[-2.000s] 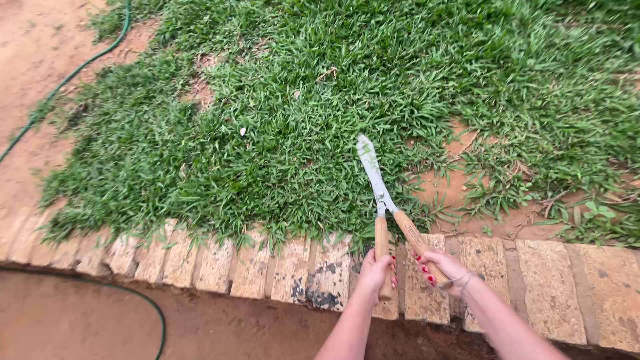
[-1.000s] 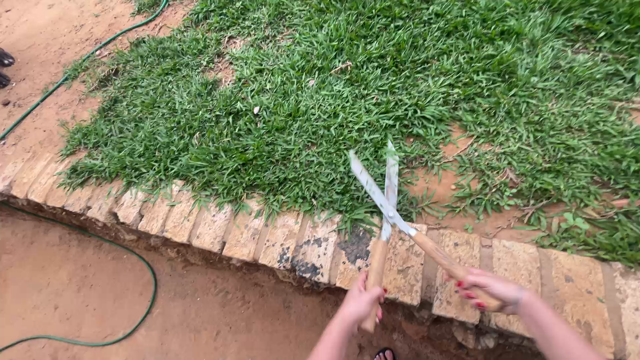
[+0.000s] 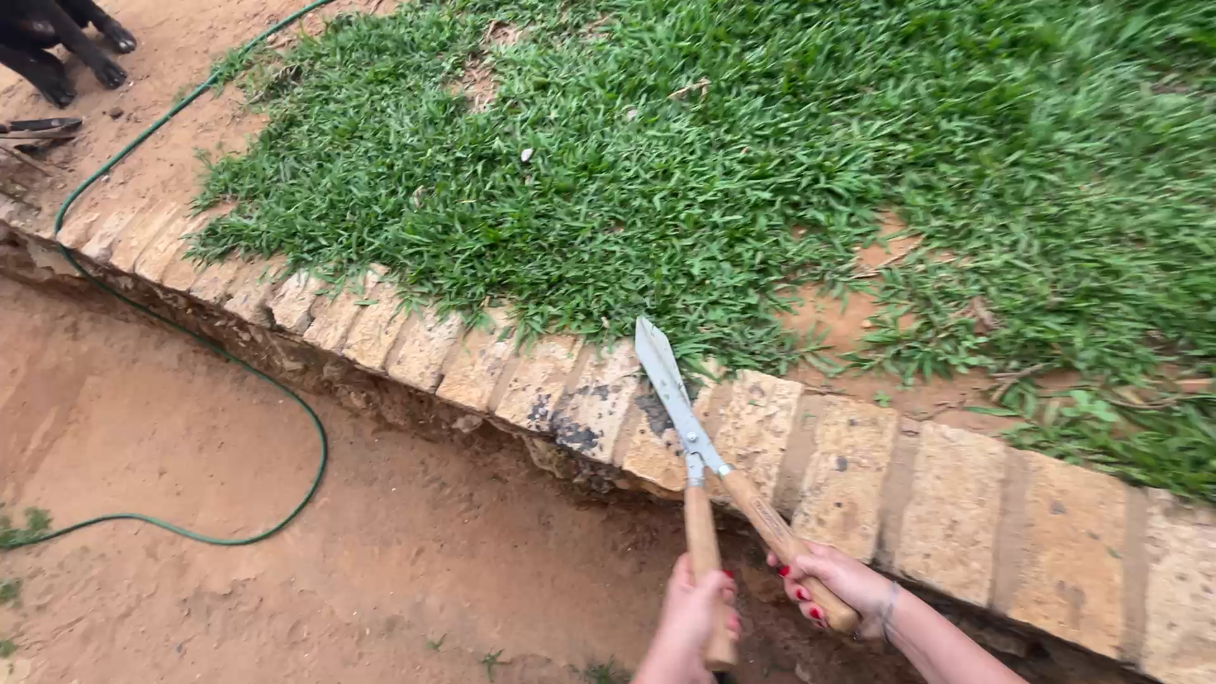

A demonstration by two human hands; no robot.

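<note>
My left hand [image 3: 695, 613] grips the left wooden handle of a pair of hedge shears [image 3: 693, 439]. Around the other wooden handle, my right hand [image 3: 834, 591] is closed. The metal blades lie together, one over the other, above the brick edging [image 3: 850, 465], and their tip touches or hangs just over the fringe of the green grass [image 3: 608, 199]. Bits of green cling to the blades. Dark stains mark the bricks left of the shears.
A green garden hose [image 3: 318, 446] crosses the edging and curls on the lower bare soil [image 3: 380, 589]. The brick edging forms a raised step. Part of a black dog [image 3: 47, 43] shows at the top left, near some dark debris [image 3: 38, 131].
The shear blades have closed from the crossed, spread position of one second ago, and the handles have come nearer each other. The dog's legs now show more fully.
</note>
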